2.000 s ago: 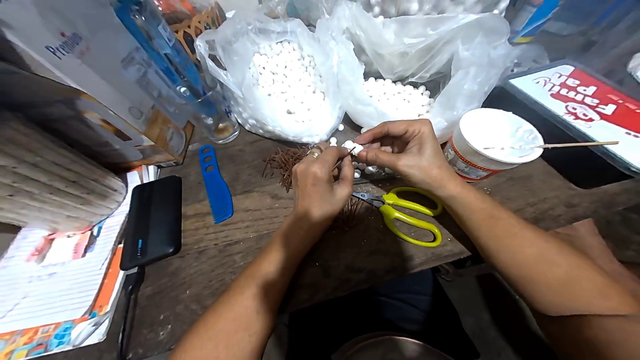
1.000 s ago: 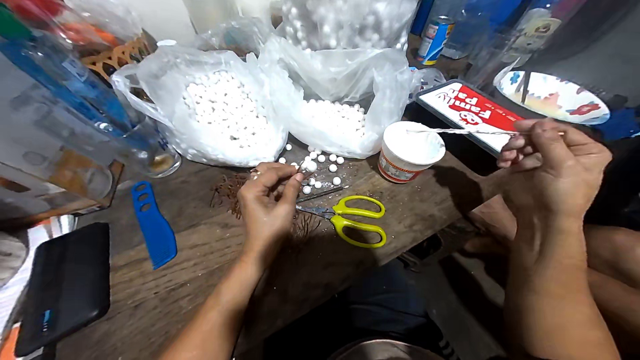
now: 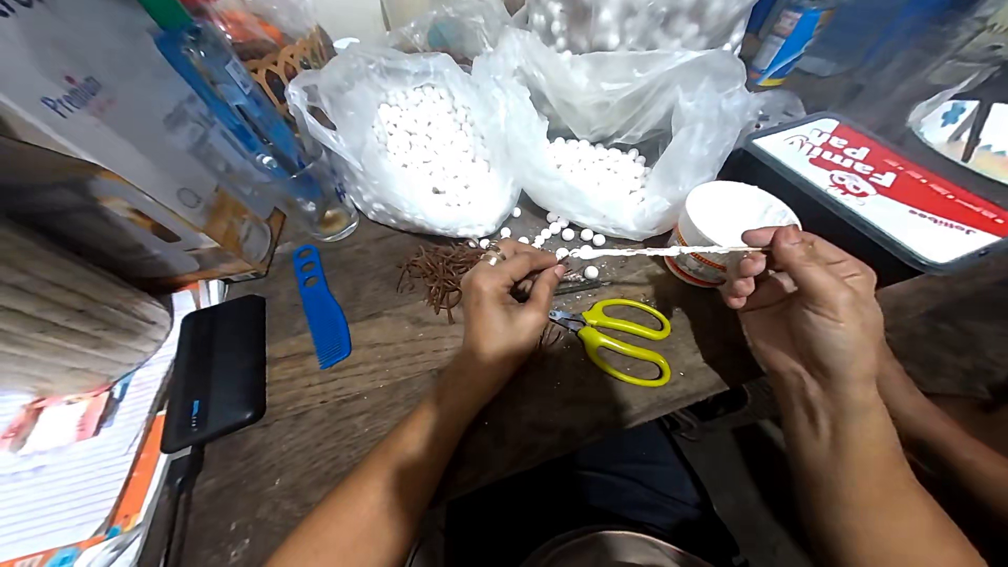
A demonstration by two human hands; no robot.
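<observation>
My left hand (image 3: 508, 303), a ring on one finger, pinches something small beside loose white foam balls (image 3: 587, 235); its fingers mostly hide what it holds. My right hand (image 3: 811, 291) grips the end of a thin stick (image 3: 669, 251) coated with white paste. The stick's tip reaches the white bits at my left fingertips. Behind the stick stands a white tub (image 3: 736, 213) with white paste on its inside. Yellow-handled scissors (image 3: 626, 340) lie just right of my left hand. A pile of thin brown wires or stems (image 3: 441, 276) lies to its left.
Two plastic bags of white balls (image 3: 433, 150) (image 3: 602, 169) stand at the back. A blue comb-like tool (image 3: 321, 307), a black power bank (image 3: 216, 370) with a cable, and a drinking glass (image 3: 335, 213) are at left. A black box with a red and white lid (image 3: 882, 181) is at right.
My right hand, with the stick, has moved left from beyond the tub, bringing the tip to my left fingers. Two seconds ago both hands were together near the balls, and the stick rested on the tub.
</observation>
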